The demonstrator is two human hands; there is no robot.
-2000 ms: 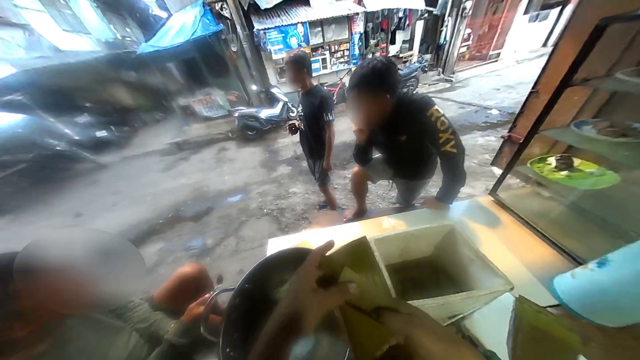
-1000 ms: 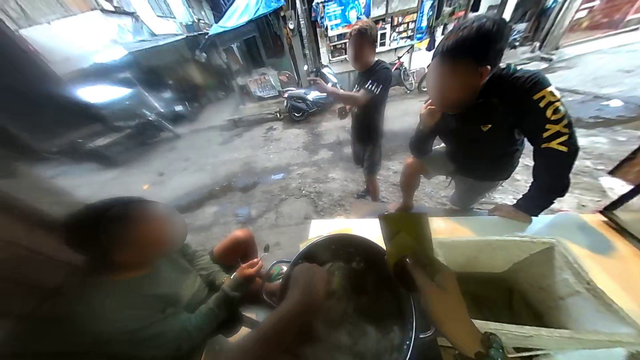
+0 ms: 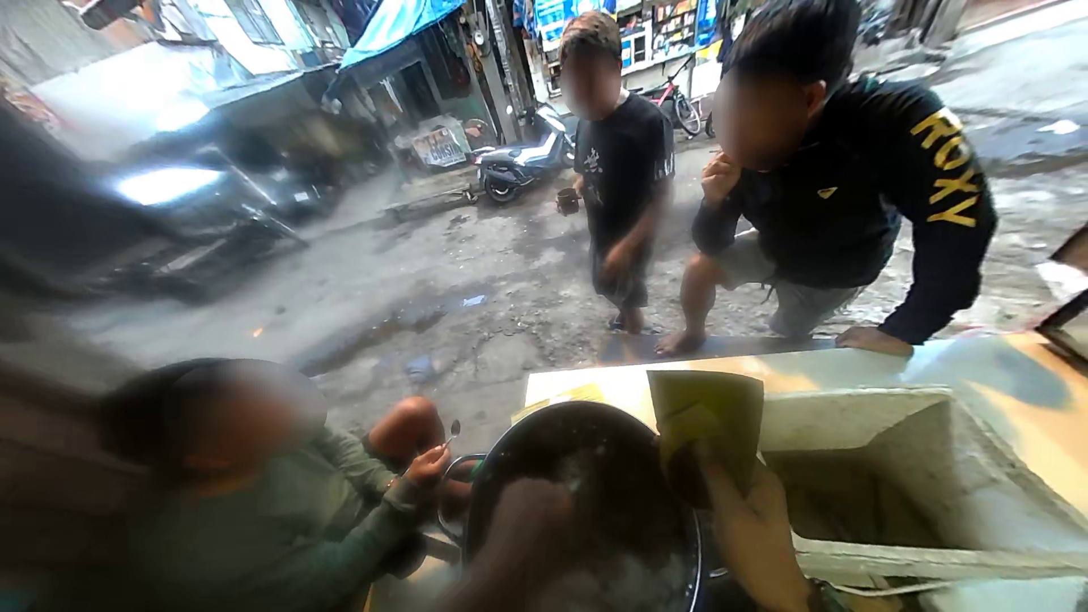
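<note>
A large dark metal pot [image 3: 612,476] with a side handle holds steaming contents that are hard to make out. Over its middle is my left hand [image 3: 531,510], blurred; whether it grips anything is hidden. At the pot's right rim my right hand [image 3: 731,484] grips a yellow-green piece of sheet or leaf [image 3: 710,408], which stands upright above the fingers. To the right of that hand sits an open white foam box [image 3: 858,552] with a worn rim and a dark inside.
A seated person [image 3: 272,501] holds a spoon [image 3: 454,429] close to the pot's left handle. Across the table [image 3: 586,382], one person [image 3: 850,195] leans a hand on its edge and another [image 3: 625,161] stands holding a cup [image 3: 568,201]. A motorcycle [image 3: 527,161] is parked behind.
My left hand has moved from the green sheet to over the pot. My right hand holds the sheet at the pot's right side. The view has swung left.
</note>
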